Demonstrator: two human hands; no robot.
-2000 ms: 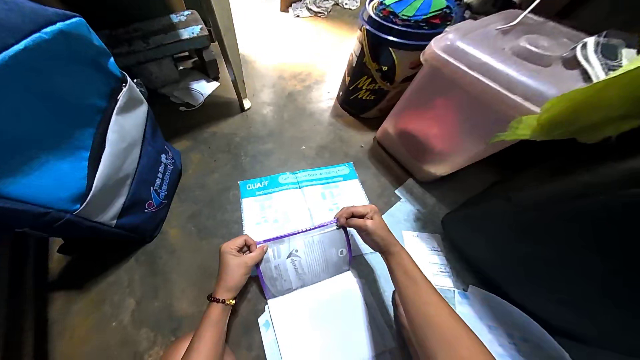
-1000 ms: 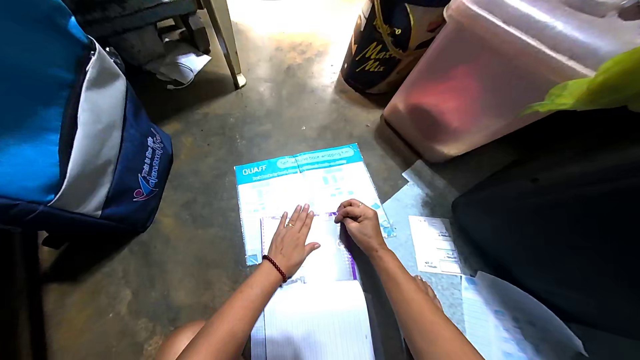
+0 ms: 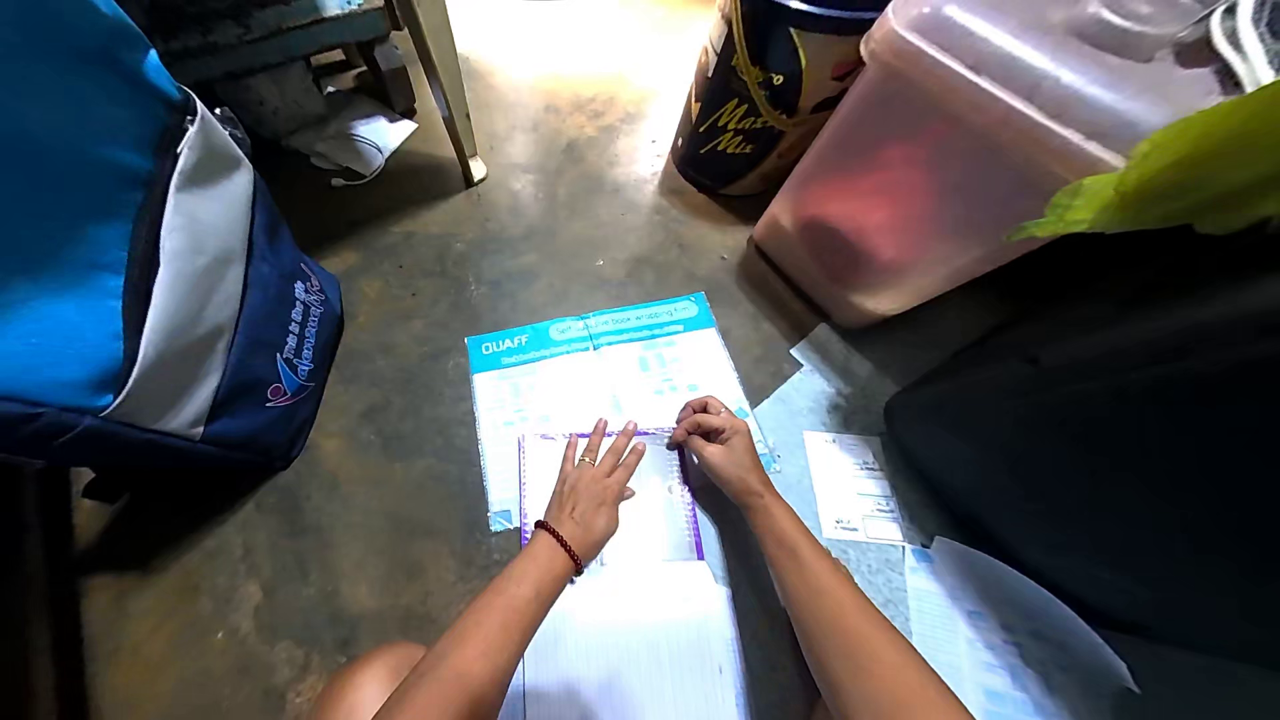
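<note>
A notebook (image 3: 630, 640) with ruled pages lies open on the floor, its purple-edged cover (image 3: 655, 520) spread flat away from me. Beneath the cover's far part is a white and teal sheet of book wrapping film (image 3: 540, 390). My left hand (image 3: 597, 490), with a ring and a beaded bracelet, rests with fingers spread on the cover. At the cover's far right corner, my right hand (image 3: 715, 440) pinches the edge, thumb against bent fingers; exactly what layer it grips is hidden.
A blue bag (image 3: 240, 300) stands at the left. At the far right are a dark bucket (image 3: 750, 110) and a translucent pink plastic bin (image 3: 900, 190). Translucent film (image 3: 1010, 630), a printed paper (image 3: 850, 490) and a black object (image 3: 1100, 430) lie at the right. A chair leg (image 3: 445, 100) stands beyond.
Two seconds ago both hands held the cover's far edge raised; it now lies flat. My left hand has gone from pinching its left corner to resting spread on it.
</note>
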